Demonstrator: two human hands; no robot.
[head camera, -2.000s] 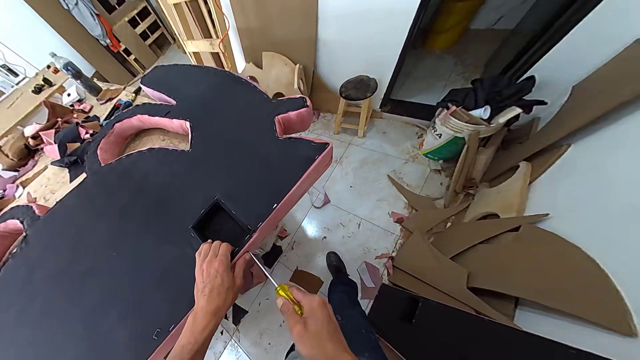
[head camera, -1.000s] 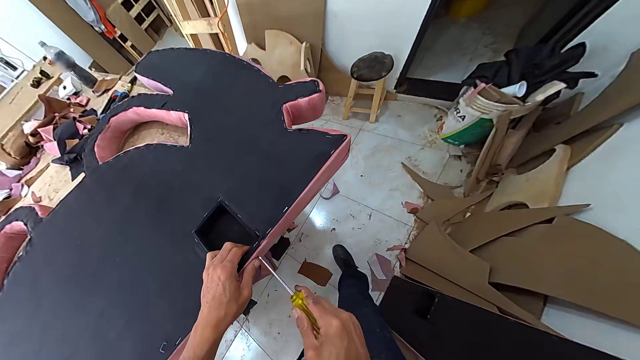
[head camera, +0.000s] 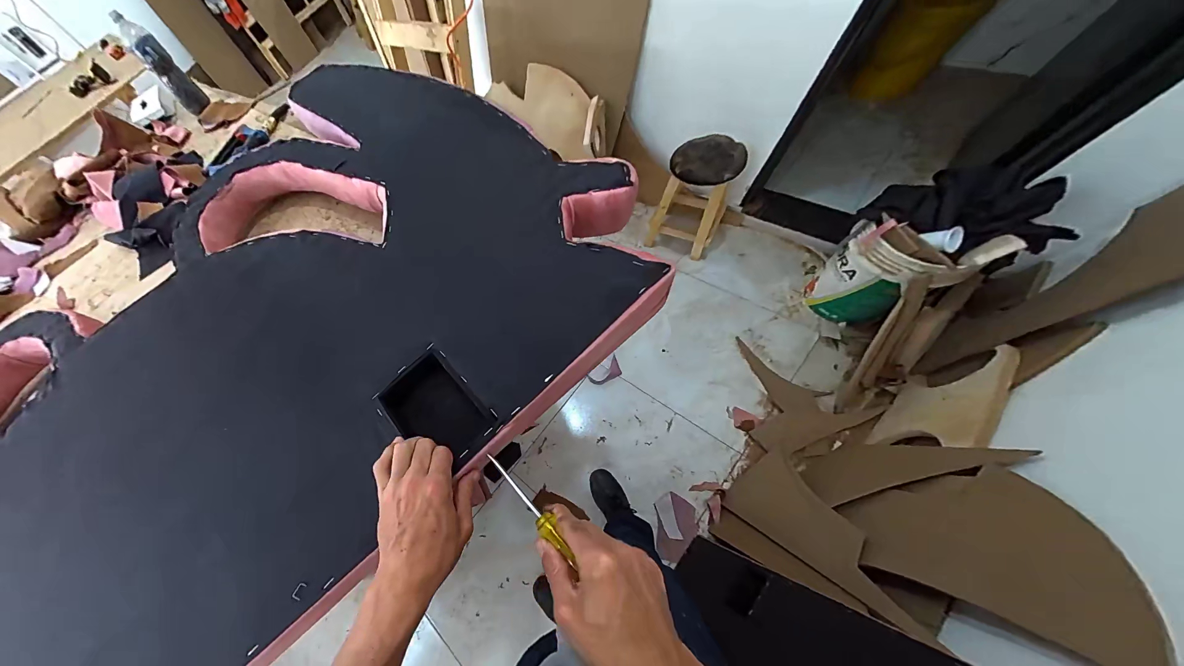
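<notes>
A large cut-out panel (head camera: 277, 370), faced in black fabric with staples along its rim and pink fabric on its edges, fills the left and middle. My left hand (head camera: 421, 518) rests over its near edge, just below a square black recess (head camera: 437, 402), fingers on top and thumb at the pink side. My right hand (head camera: 601, 583) grips the yellow handle of a screwdriver (head camera: 552, 535). The screwdriver's metal tip points up and left and meets the pink edge close to my left thumb; whether it is under a staple I cannot tell.
Fabric scraps (head camera: 139, 185) lie on a wooden workbench behind the panel. A stool (head camera: 708, 159) stands near the doorway. On the right are a bucket of offcuts (head camera: 860, 277) and a pile of brown board pieces (head camera: 999, 518). Another black panel (head camera: 795, 610) is at the lower right.
The screwdriver stays at the pink edge in my right hand. My left hand remains at the edge below the recess. The view has shifted slightly.
</notes>
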